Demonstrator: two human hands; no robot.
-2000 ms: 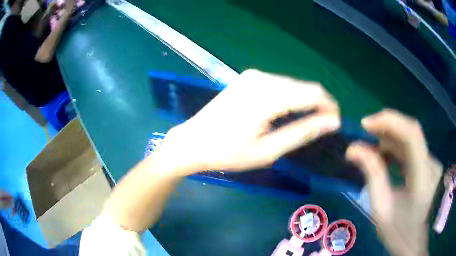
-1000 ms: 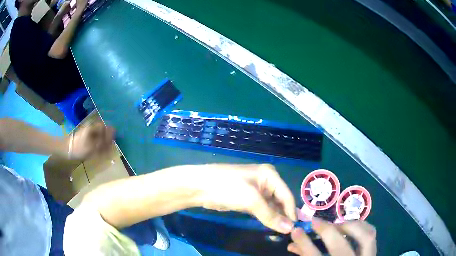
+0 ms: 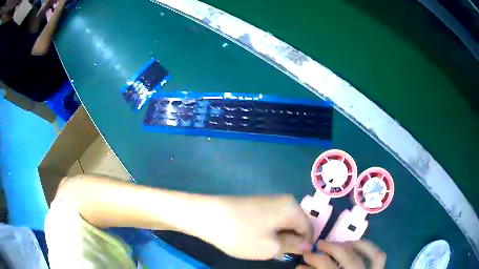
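Observation:
Two pink fans lie side by side at the lower right, the left fan (image 3: 334,173) and the right fan (image 3: 374,190). Each handle shows a small dark rectangular window. My left hand (image 3: 268,223) and my right hand (image 3: 344,256) meet just below the handles, fingertips pinched at the end of a black strip with blue edges (image 3: 191,246). This strip is partly hidden under my left forearm and cut off by the bottom edge. My right hand is partly cut off too. A small shiny black spot shows between the hands.
A long black lens sheet (image 3: 241,120) and a short offcut (image 3: 147,83) lie on the green table. A white dish (image 3: 431,256) is at lower right. A scuffed white rail (image 3: 294,58) borders the green belt. An open cardboard box (image 3: 86,152) and a person (image 3: 23,63) are at left.
The hands first handled a strip above the table, then came together low beside the fans and stay there. Another person's forearm seen at left one second ago is gone. The view has shifted.

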